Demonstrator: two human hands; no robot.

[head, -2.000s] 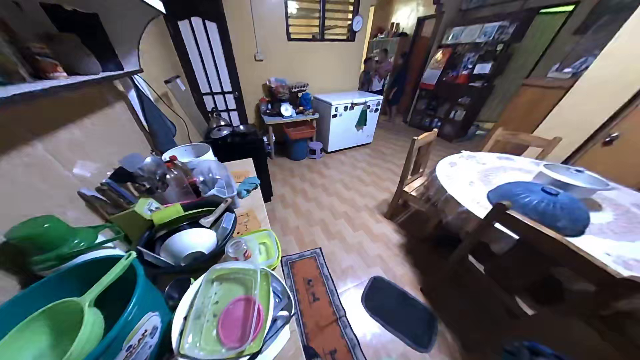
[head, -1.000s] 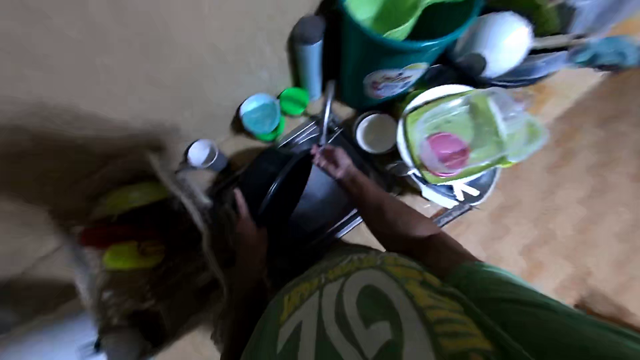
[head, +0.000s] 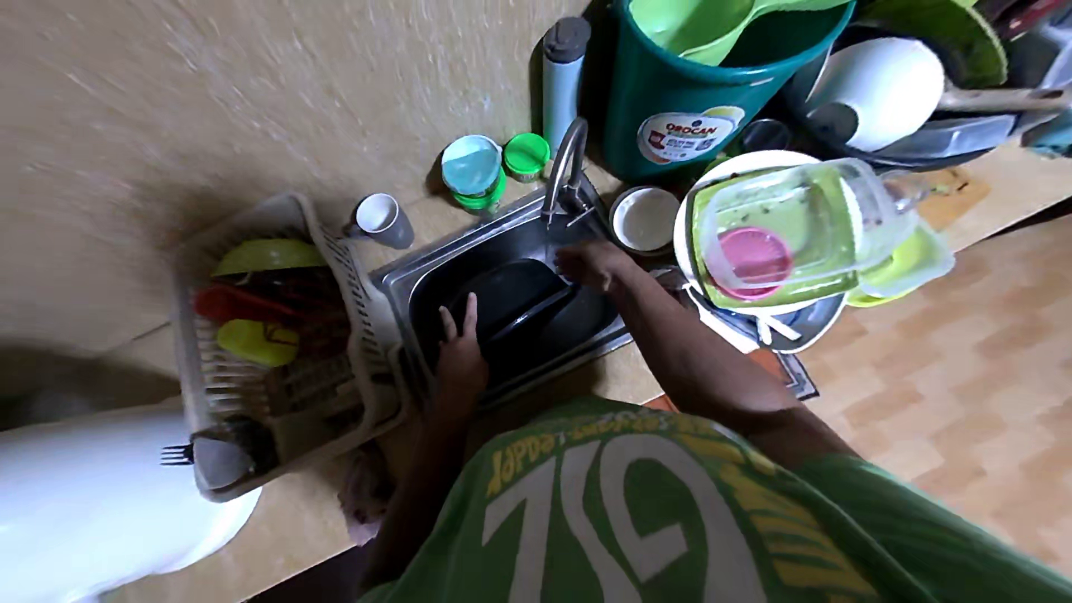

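A metal sink (head: pixel 399 289) with a dark basin sits in the counter, its curved faucet (head: pixel 570 155) at the upper right corner. Inside the basin lies a dark, tray-like vessel (head: pixel 511 289), tilted. My left hand (head: pixel 461 347) is at its left part with two fingers spread; whether it grips the vessel is unclear. My right hand (head: pixel 590 261) is under the faucet near the vessel's right end, its fingers bent; what it holds, if anything, cannot be seen. A bowl (head: pixel 645 219) stands just right of the sink.
Left of the sink stands a plastic dish rack (head: pixel 194 402) with dishes; a mug (head: pixel 383 219) is behind it. Green-lidded containers (head: pixel 527 157), a blue tumbler (head: pixel 562 92) and a teal bucket (head: pixel 624 126) stand along the wall. Stacked containers (head: pixel 783 230) and a white bowl (head: pixel 888 88) are at right.
The view has swung from the room down to the sink. Since one second ago, the dark vessel has gone from raised and steeply tilted to lower in the basin, and my right hand has moved below the faucet.
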